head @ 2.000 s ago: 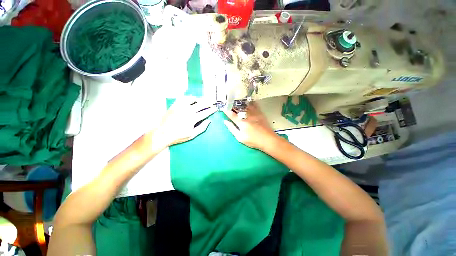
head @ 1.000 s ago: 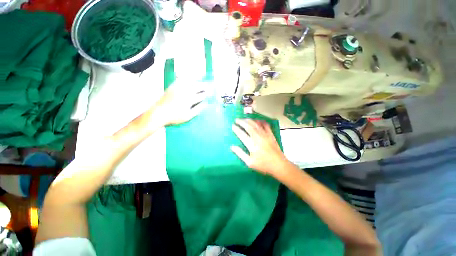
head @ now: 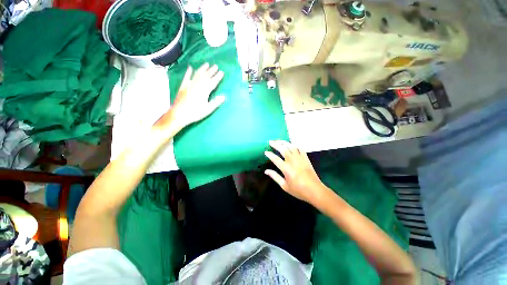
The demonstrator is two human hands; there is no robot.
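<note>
A green garment panel [head: 239,133] lies flat on the white machine table, its near edge hanging a little over the front. It runs under the presser foot and needle [head: 251,83] of the cream sewing machine [head: 356,39]. My left hand [head: 195,97] rests flat on the panel, left of the needle, fingers spread. My right hand [head: 292,170] is at the panel's near right corner with fingers apart, its fingertips at the cloth's edge. Whether they press on the cloth I cannot tell.
A metal pot [head: 145,30] of green strips stands at the back left, beside heaped green panels [head: 55,83]. Small green tabs [head: 328,92] and black-handled scissors [head: 380,119] lie to the right. Green cloth [head: 147,228] hangs beside my lap; a wooden chair [head: 65,206] is at the left.
The panel has moved away from me, past the needle, and its lower part has left my lap. My left hand has moved forward on it; my right hand is now at its near edge.
</note>
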